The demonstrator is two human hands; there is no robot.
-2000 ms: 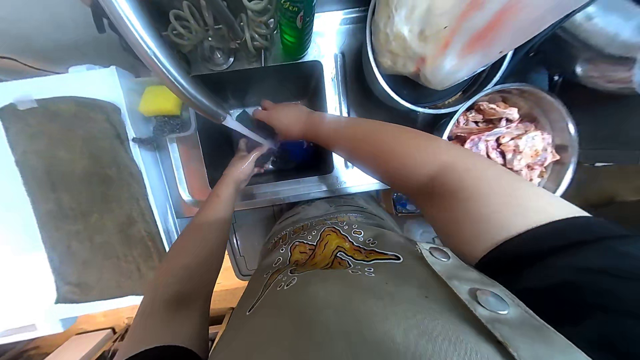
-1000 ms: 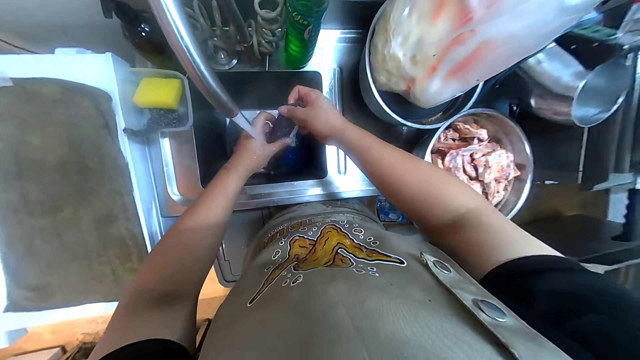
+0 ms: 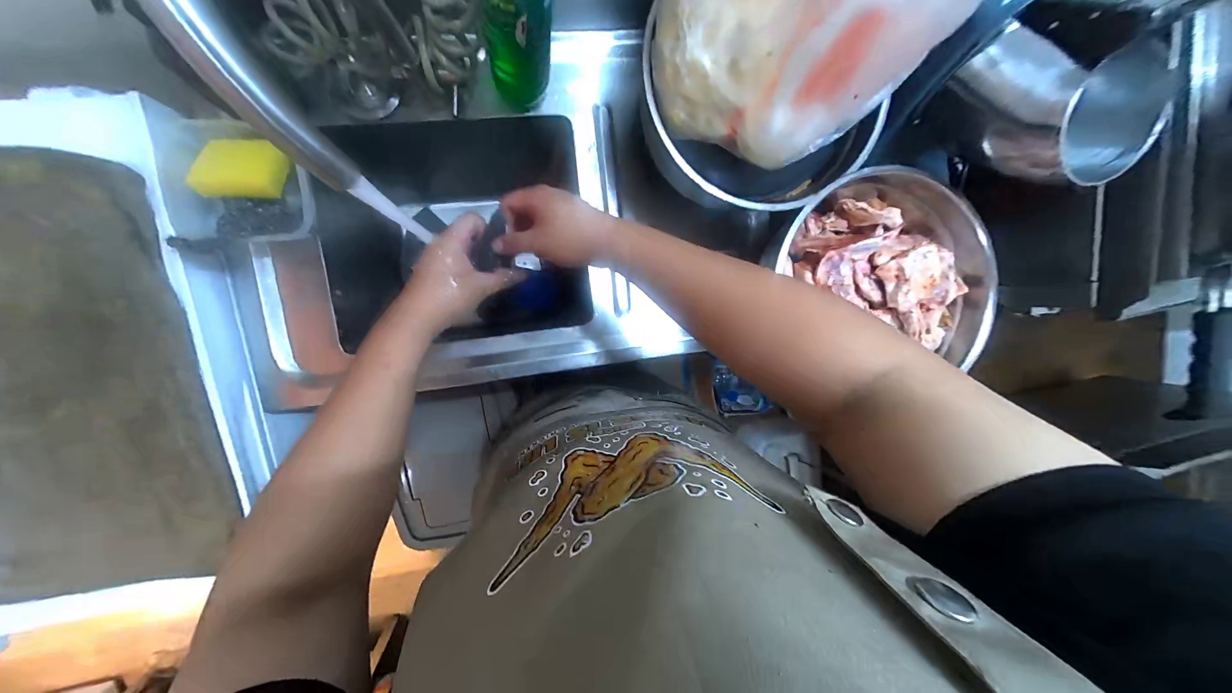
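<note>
Both hands are over the dark sink basin (image 3: 443, 149). My left hand (image 3: 454, 274) is wet and grips the lower left side of a small dark item (image 3: 488, 241) that I cannot identify. The fingertips of my right hand (image 3: 553, 226) pinch the same item from the right. Water runs from the metal faucet (image 3: 279, 115) close beside my left hand. Below the hands, deep in the basin, lies something blue (image 3: 534, 292), partly hidden and blurred.
Right of the sink, a bag of pale food (image 3: 760, 77) rests on a pot (image 3: 674, 173), beside a metal bowl (image 3: 984, 279) of raw meat pieces (image 3: 890, 269). A green bottle (image 3: 520, 53) stands behind the basin. A yellow sponge (image 3: 239, 168) and a brown mat (image 3: 106, 385) are at left.
My hands have stayed over the basin, and their grip on the dark item has shifted. Two seconds ago, the hands were set differently, with the right one above the left.
</note>
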